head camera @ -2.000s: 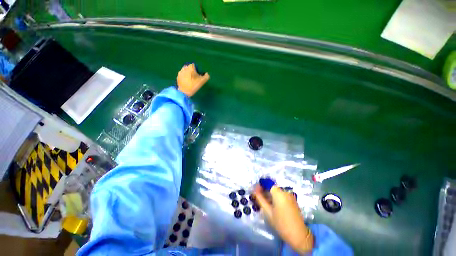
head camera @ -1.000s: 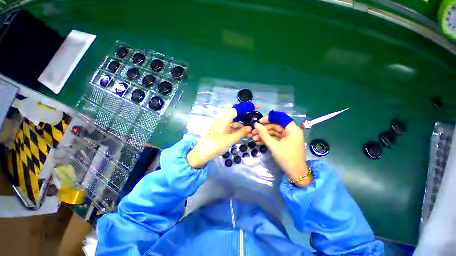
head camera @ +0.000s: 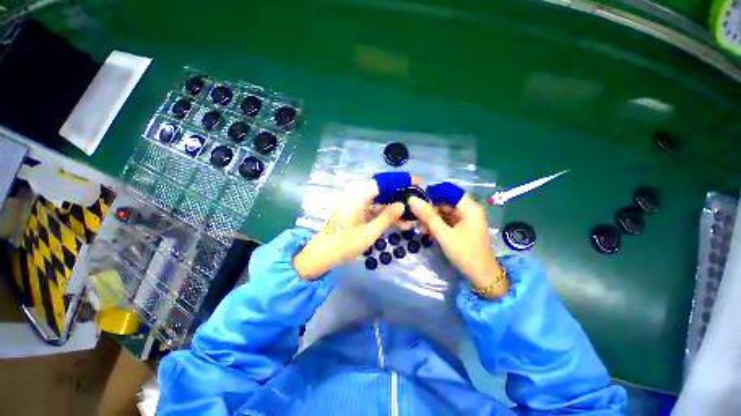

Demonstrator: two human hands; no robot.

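My left hand [head camera: 345, 231] and my right hand [head camera: 463, 236] meet over the clear plastic bag [head camera: 341, 166]. Both wear blue finger cots. Between their fingertips they hold a black round piece [head camera: 414, 197], partly covered by the fingers. Small black discs [head camera: 385, 257] lie in rows on the bag just below the hands. One larger black round piece [head camera: 396, 153] lies on the bag beyond the hands. Whether a small disc is also in the fingers cannot be told.
At left are a clear blister tray [head camera: 238, 130] with larger black pieces, a white sheet [head camera: 106, 101] and a yellow-black striped fixture [head camera: 61, 244]. At right are a white pointed tool [head camera: 528, 188], a ringed black piece [head camera: 519, 236], three black pieces [head camera: 630, 219] and a small-parts tray [head camera: 712, 264].
My left hand has come back from the left tray area to meet my right hand, and both now grip the black piece. In the last second the thumbs have closed over it.
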